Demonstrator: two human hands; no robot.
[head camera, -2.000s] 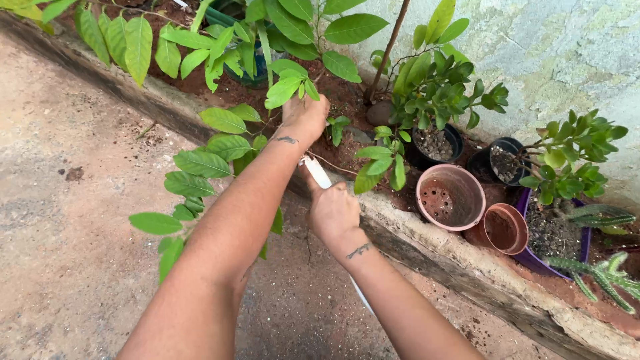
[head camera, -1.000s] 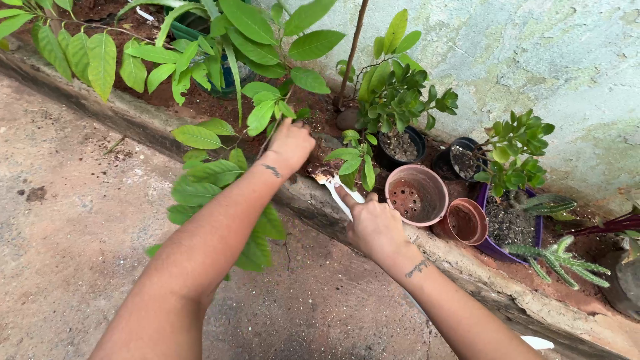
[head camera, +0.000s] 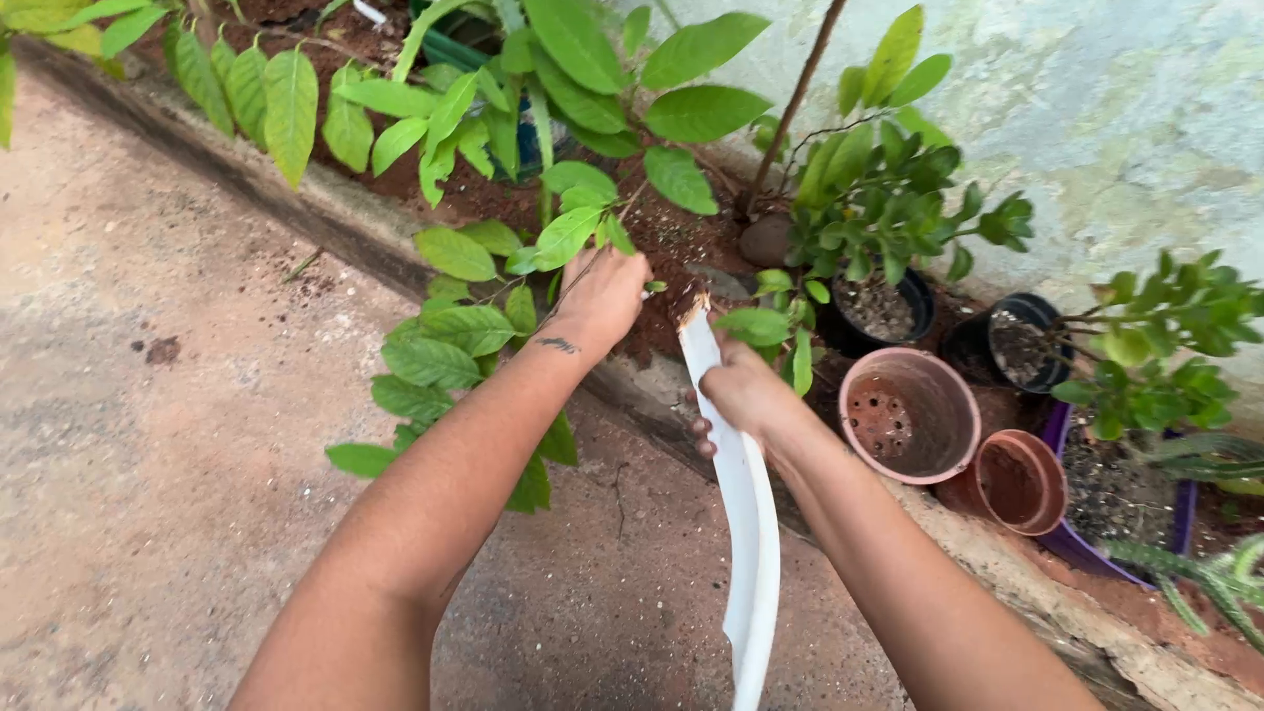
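Observation:
My right hand grips a long, curved white strip, likely plastic, whose soil-stained broken tip rests at the reddish soil of the planting bed. To its left, my left hand is closed among the leaves of a leafy branch; a small pale piece shows by its fingers, but what it grips is partly hidden. A small green plant stands just right of the strip's tip.
A low concrete curb edges the bed. Right of my hands are a pink plastic pot, a smaller terracotta-coloured pot, black pots with succulents and a purple planter. A stone lies by a thin stem near the wall.
The white strip has swung so its length now points down toward me. My right hand has turned with it. My left hand stays low among the leaves by the bed.

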